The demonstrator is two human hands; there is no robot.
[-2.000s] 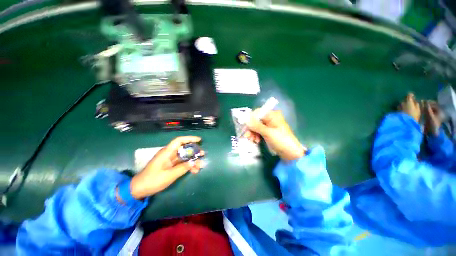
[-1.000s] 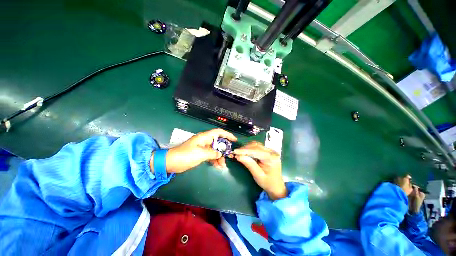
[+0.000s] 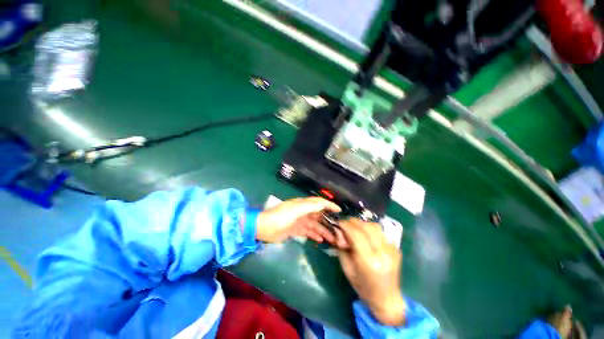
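Observation:
My left hand [image 3: 295,221] holds a round electronic unit [image 3: 330,216] in front of the press base; fingers and blur hide most of it. My right hand [image 3: 372,261] is bent over the unit from the right, fingertips at it. Whether it grips the unit or a tool is hidden. The press fixture has a black base [image 3: 311,151] with glowing red digits, a pale green plate [image 3: 371,109] with a clear block below, and a red lever grip [image 3: 571,30] at top right.
Round units lie left of the base [image 3: 265,140], further back [image 3: 259,83] and far right [image 3: 495,218]. A white card [image 3: 407,193] and white strip [image 3: 392,232] lie right. A black cable [image 3: 199,128] runs left. A silvery bag [image 3: 65,58] is far left. Another person's hand shows bottom right.
The view has swung left, bringing the silvery bag and red grip into sight. My right hand has come from the white strip to the unit and now bends over it.

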